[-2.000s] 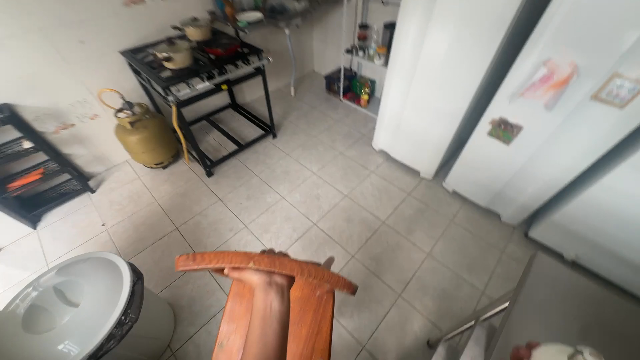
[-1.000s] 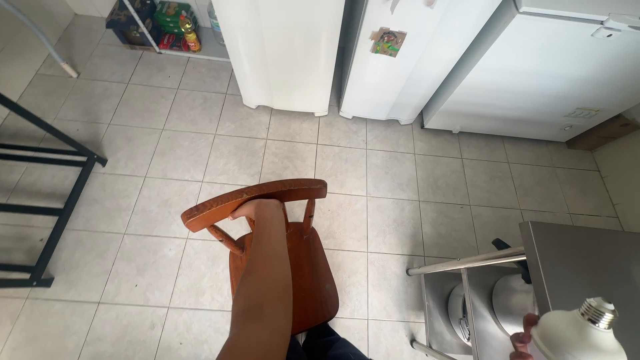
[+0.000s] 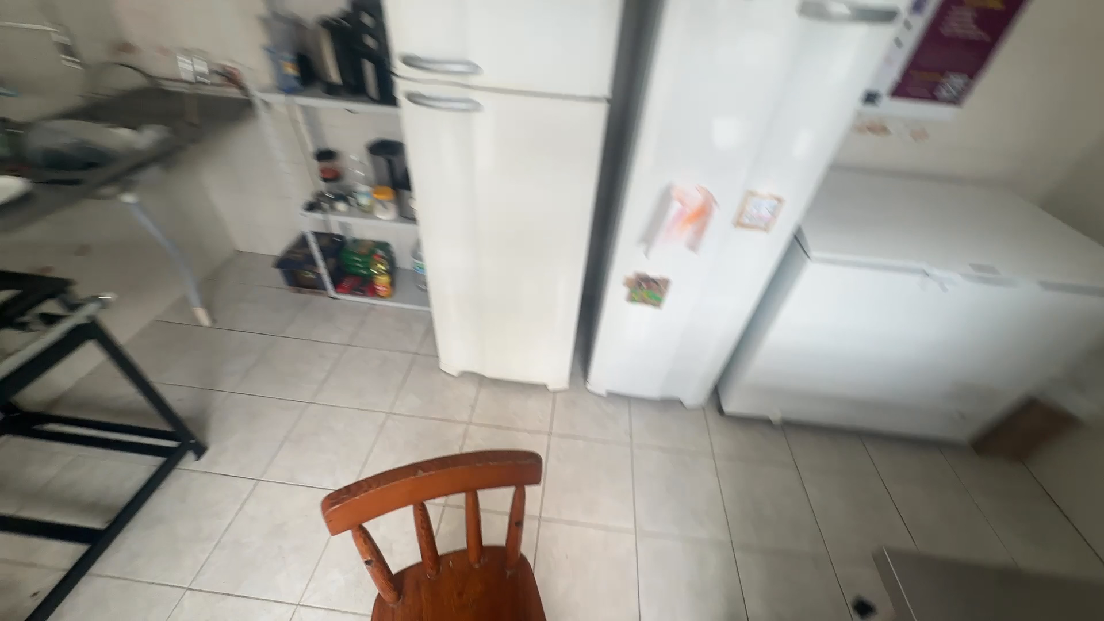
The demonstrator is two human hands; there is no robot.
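Observation:
A wooden chair [image 3: 457,586] with a curved top rail and turned spindles stands on the tiled floor at the bottom centre of the head view. Its seat is cut off by the lower edge of the frame. No hand touches the part of the backrest that shows. Neither my left hand nor my right hand is in the picture, so what they hold is hidden. The light bulb seen a second ago is out of view.
Two white refrigerators [image 3: 509,233] stand ahead, a white chest freezer [image 3: 871,336] to their right. Left are a shelf unit [image 3: 375,297] with containers, a sink counter [image 3: 103,172] and a black metal stove frame [image 3: 142,388]. A metal table corner [image 3: 975,591] juts in at lower right.
A second ago one hand held the chair's top rail and another held a light bulb at the right. The rail is now released, both hands out of sight. The view has tilted up.

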